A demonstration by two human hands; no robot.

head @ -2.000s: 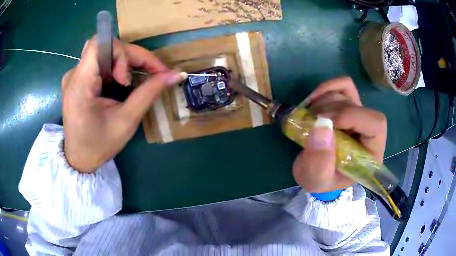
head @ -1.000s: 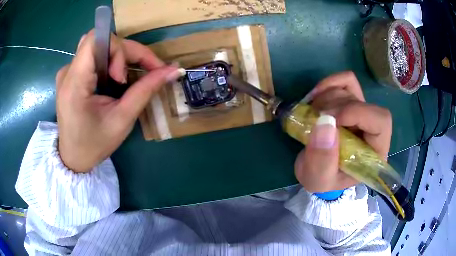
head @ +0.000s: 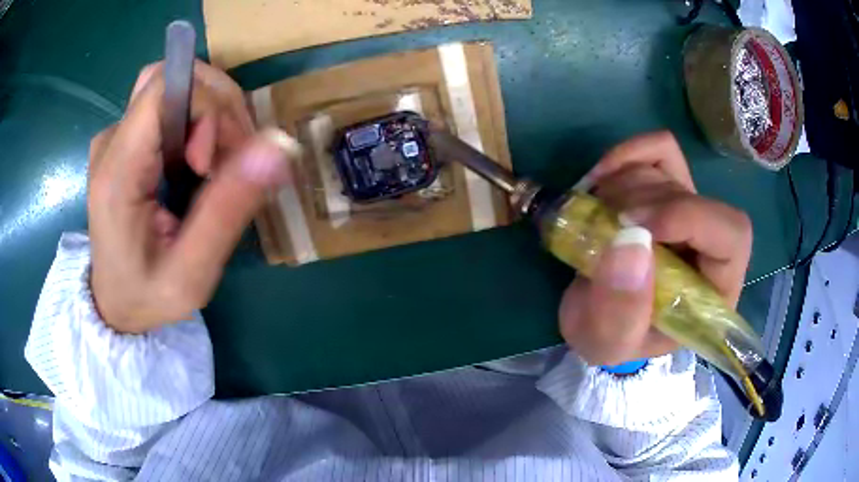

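A watch housing [head: 384, 157] with a dark circuit board inside sits in the clear recess of the brown holding fixture [head: 396, 235]. My right hand [head: 650, 245] grips the soldering iron [head: 673, 292] by its yellowish film-wrapped handle. The iron's metal shaft points up-left, its tip at the housing's upper right edge. My left hand [head: 174, 207], partly blurred, is left of the fixture and holds grey tweezers [head: 177, 89], which point up. The thumb is over the fixture's left edge. No solder wire can be made out at the fingertips.
The tan cardboard sheet [head: 311, 28] with dark flecks lies above the fixture. A tape-wrapped tip-cleaning tub [head: 716, 94] with silvery shavings stands at the upper right, beside white paper [head: 770, 17] and black cables. The green bench [head: 396, 320] has a curved front edge.
My left hand has drawn back left from the housing, and the thin solder wire no longer shows over it. The iron's tip stays at the housing's upper right.
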